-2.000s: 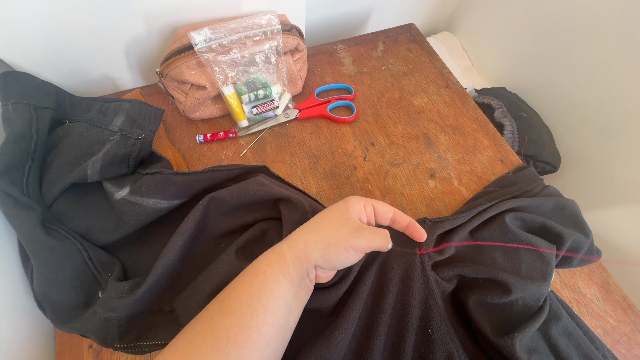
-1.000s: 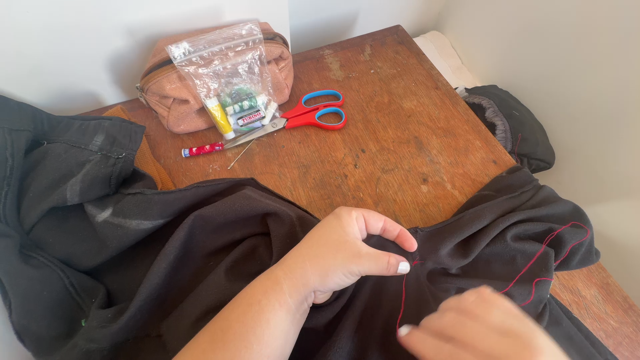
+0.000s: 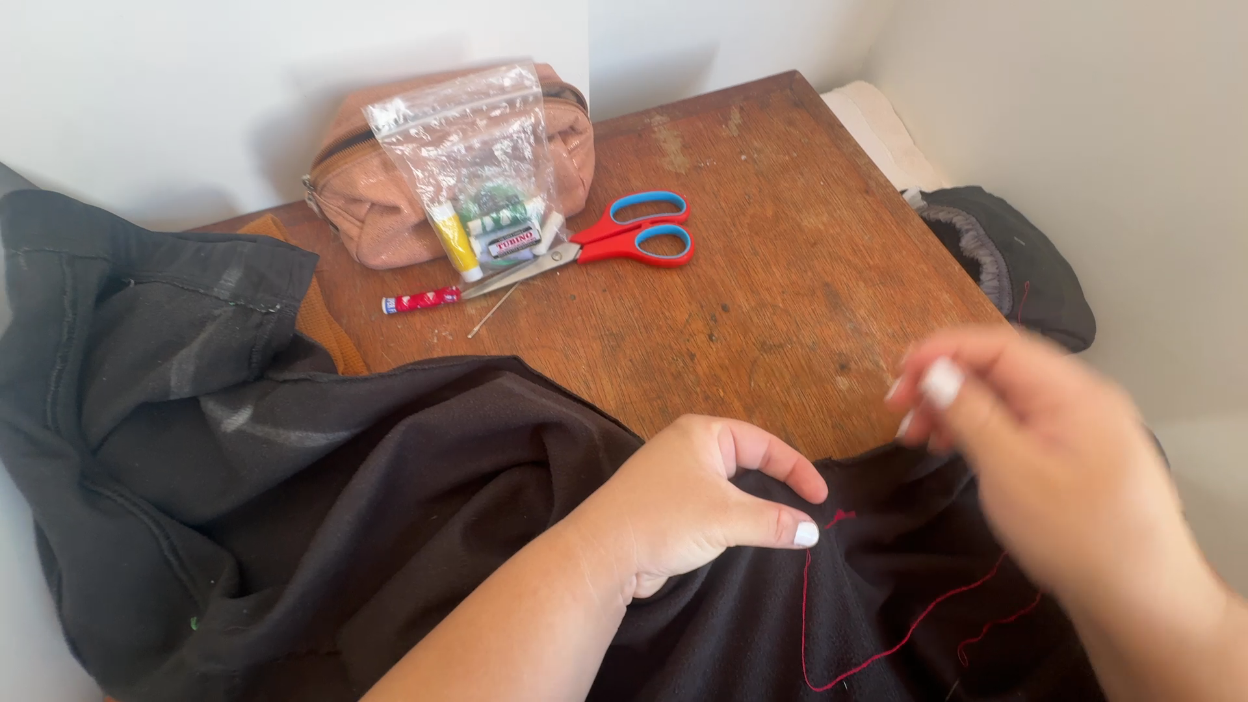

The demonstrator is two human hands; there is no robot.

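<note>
Black fabric (image 3: 468,458) lies in folds across the near side of the wooden table. My left hand (image 3: 721,497) pinches it between thumb and index finger, beside a small knot of red stitching (image 3: 840,515). Red thread (image 3: 907,634) loops down from near my left thumb and runs right over the cloth, toward the area beneath my right hand. Raised above the cloth at the right, my right hand (image 3: 1024,448) is blurred, its thumb and fingertips close together; whether a needle is between them cannot be made out.
Scissors with red and blue handles (image 3: 634,239) lie by a clear zip bag (image 3: 468,127) of thread spools, which leans on a pink pouch (image 3: 370,195). A red thread tube (image 3: 421,299) touches the blades. A black fabric item (image 3: 1043,263) is beyond the table's right edge.
Two seconds ago only my left hand was in view. My right hand has come in and risen from the cloth. The thread, earlier stretched straight to the right, now hangs in loose loops.
</note>
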